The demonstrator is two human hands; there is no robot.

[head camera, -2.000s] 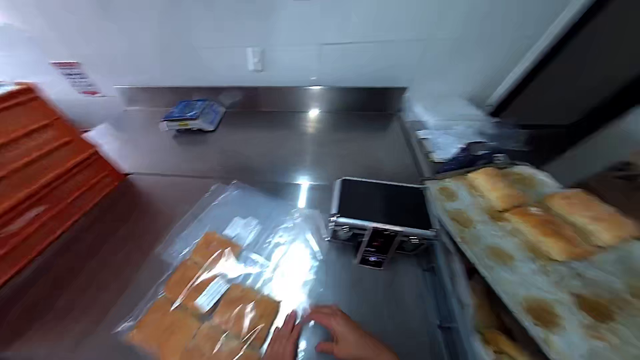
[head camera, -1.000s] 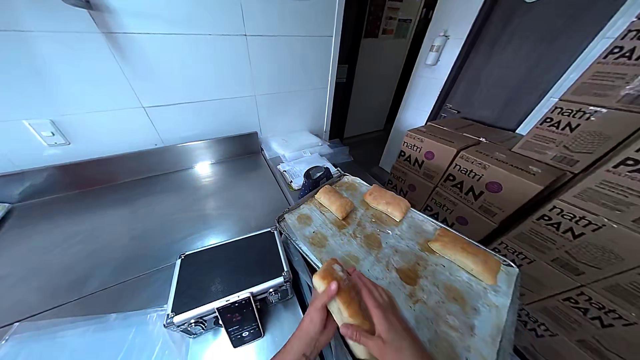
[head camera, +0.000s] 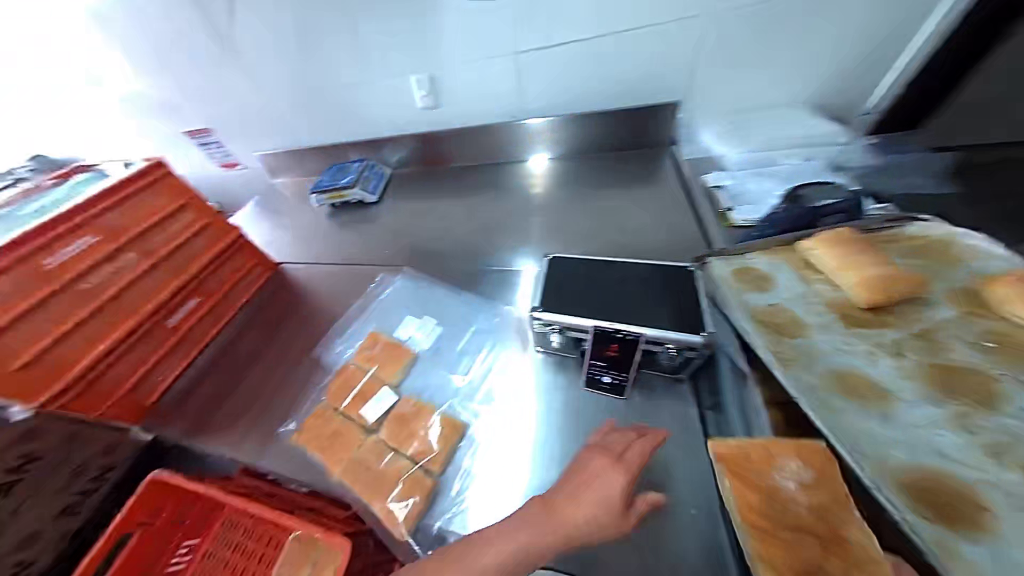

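My left hand [head camera: 606, 484] reaches over the steel counter with its fingers apart and nothing in it, below the smartphone [head camera: 613, 362] that leans on a black case with metal edges [head camera: 620, 294]. At the lower right, my right hand [head camera: 900, 565] shows only a sliver beside a rectangular golden bread piece [head camera: 792, 500], which it holds at the edge of the baking tray; most of that hand is hidden. Left of my left hand lies a clear plastic bag [head camera: 456, 320] with several flat bread pieces [head camera: 380, 432] in it.
A parchment-lined tray [head camera: 860, 388] at right bears bread loaves [head camera: 860, 268]. Orange crates [head camera: 120, 288] are stacked at left, with a red basket [head camera: 216, 528] low in front. A blue-and-white packet-like object [head camera: 350, 182] sits near the back wall. Papers and a dark item [head camera: 812, 210] lie behind the tray.
The view has swung left since one second ago. Then both hands held a loaf over the tray; now my left hand is off the bread and over the counter. Fewer loaves show on the tray.
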